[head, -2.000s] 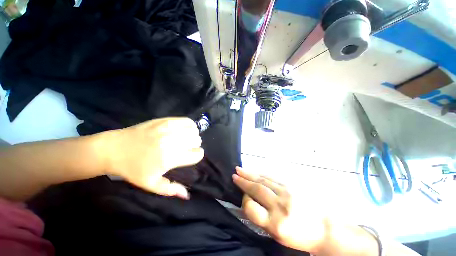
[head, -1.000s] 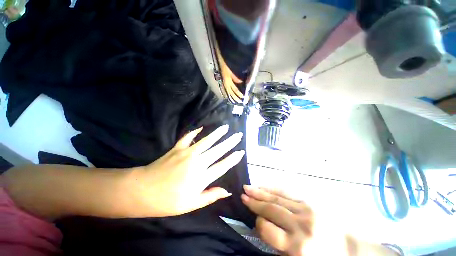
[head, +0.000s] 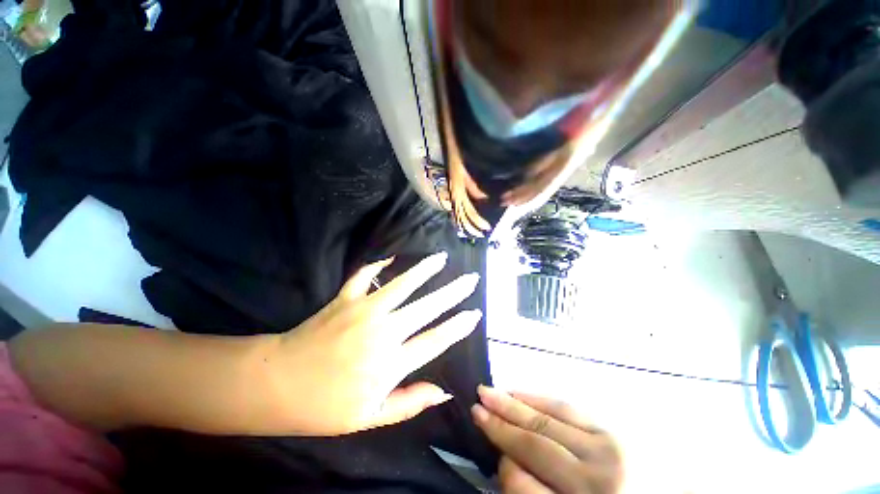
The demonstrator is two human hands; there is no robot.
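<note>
The black garment [head: 241, 174] lies across the left half and under the white sewing machine head [head: 386, 87]. My left hand [head: 357, 357] lies flat on the cloth just in front of the needle area, fingers spread. My right hand [head: 555, 439] is at the garment's right edge with its fingertips on the cloth; its lower part is cut off by the frame. Whether its thumb pinches the cloth from below is hidden. The presser foot area [head: 468, 236] is small and partly hidden by the head.
Scissors with blue ring handles [head: 796, 376] lie on the white table [head: 656, 328] at the right. A ridged knob [head: 548, 294] sits right of the needle area. A dark thread crosses the table. A masked person is reflected in the machine head.
The view has moved closer to the machine head. My left hand has gone from bent fingers to flat and spread on the cloth. My right hand stays at the cloth's edge.
</note>
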